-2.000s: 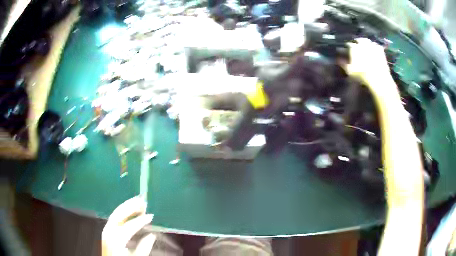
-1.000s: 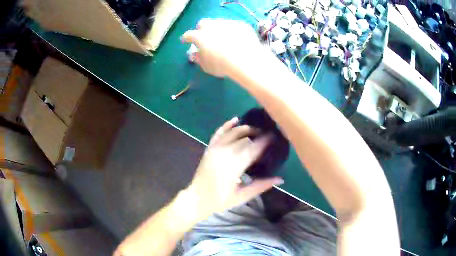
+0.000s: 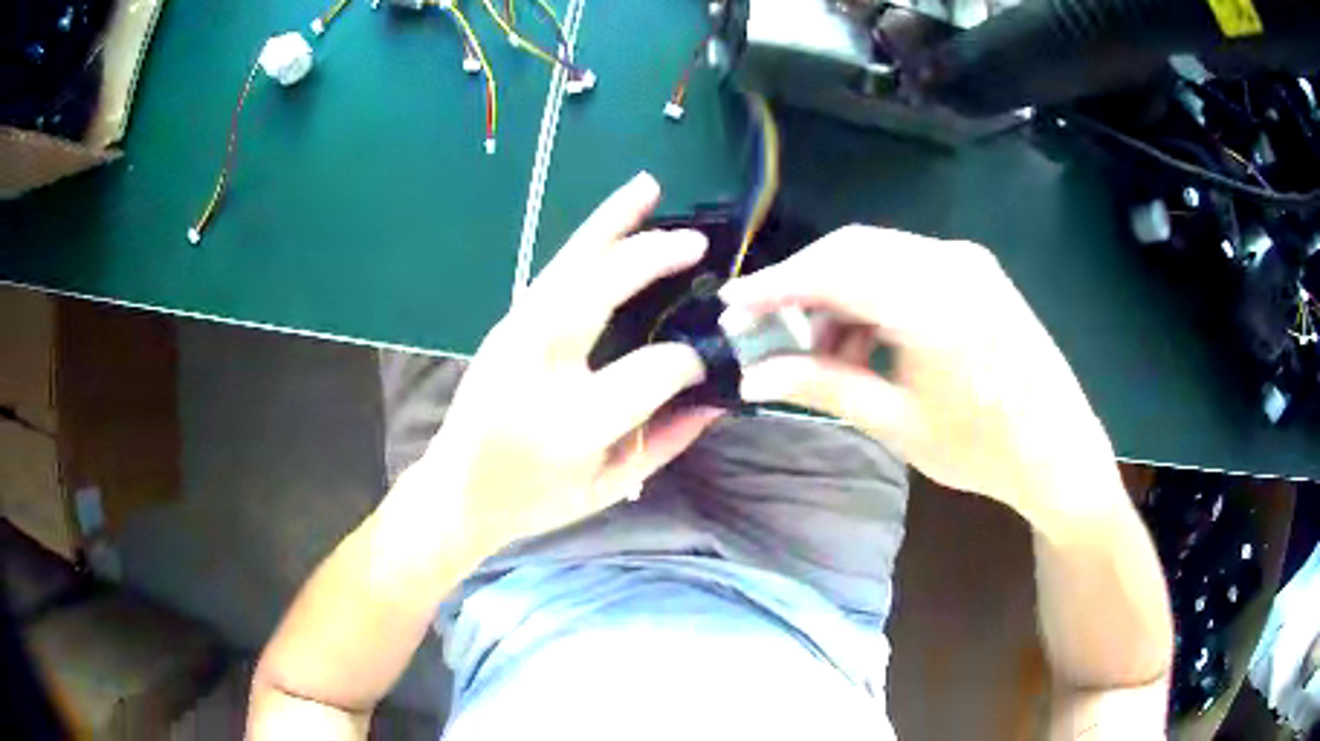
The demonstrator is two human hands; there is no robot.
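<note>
A black housing point(image 3: 637, 313) is at the bench's front edge, partly covered by my hands. My left hand point(image 3: 579, 348) is closed around its left and lower side. My right hand point(image 3: 883, 348) pinches a small silvery-white motor point(image 3: 770, 336) at the housing's right side. Yellow and blue wires point(image 3: 762, 174) rise above the housing between my hands, blurred. A thin wire with a small white plug point(image 3: 634, 489) hangs below my left hand. How far the motor sits in the housing cannot be told.
The screw feeder point(image 3: 825, 65) stands at the back, with the black driver point(image 3: 1071, 58) over it. Black housings point(image 3: 1252, 261) heap at the right. A white motor point(image 3: 287, 58) and loose wire ends lie back left, near a carton point(image 3: 119, 87).
My right hand has come back from the far left of the bench and now holds a motor against the housing in my left hand. The view has turned rightward.
</note>
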